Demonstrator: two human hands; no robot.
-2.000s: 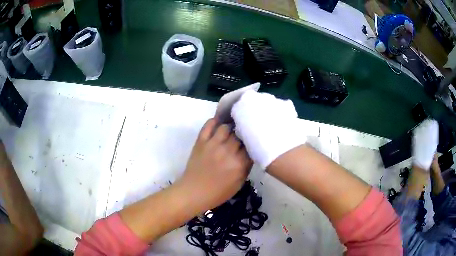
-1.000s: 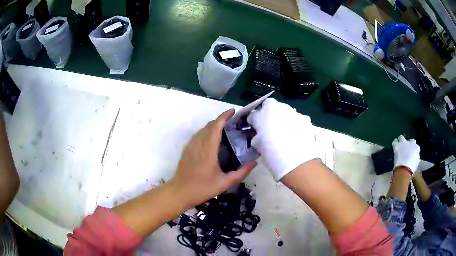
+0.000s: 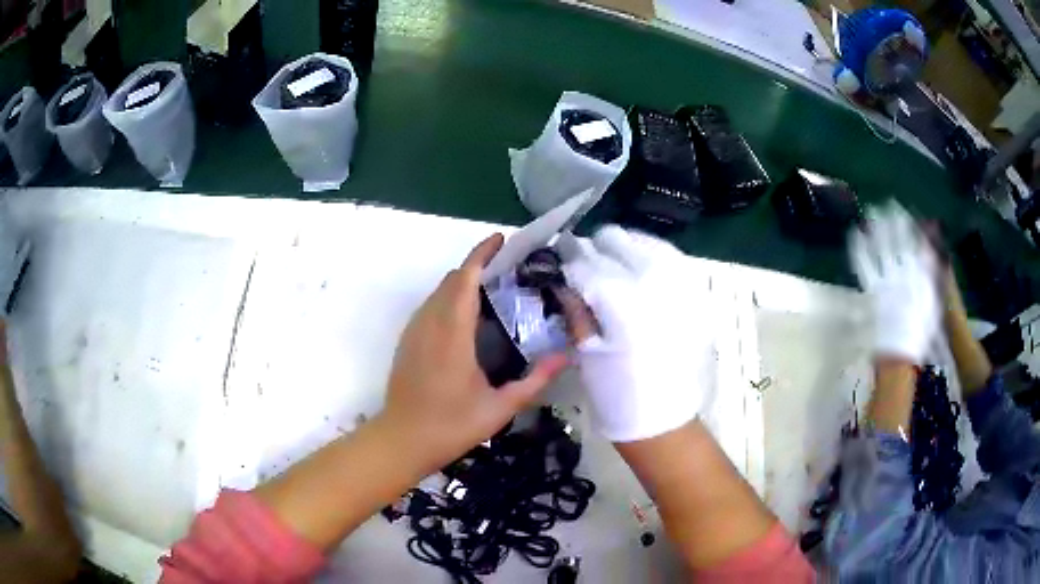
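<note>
My bare left hand (image 3: 445,348) holds an open black gift box (image 3: 497,339) over the white bench, its pale lid (image 3: 536,237) raised. My white-gloved right hand (image 3: 644,325) is at the box's open top, its bare fingertips at the opening. A dark coiled item (image 3: 541,269), likely a cable, shows in the opening beside my right fingers; whether they grip it is unclear. A heap of black charging cables (image 3: 496,502) lies on the bench below my hands.
A green conveyor belt (image 3: 456,114) carries wrapped devices (image 3: 576,154) and closed black boxes (image 3: 664,171). Another person's gloved hand (image 3: 899,285) is at the right, beside more cables. Another person's arm (image 3: 34,479) is at the left edge. A blue fan (image 3: 884,51) stands beyond.
The box's opening has turned more into view, and my right hand has moved from over it to its right side. The wrapped devices and boxes on the belt have shifted right.
</note>
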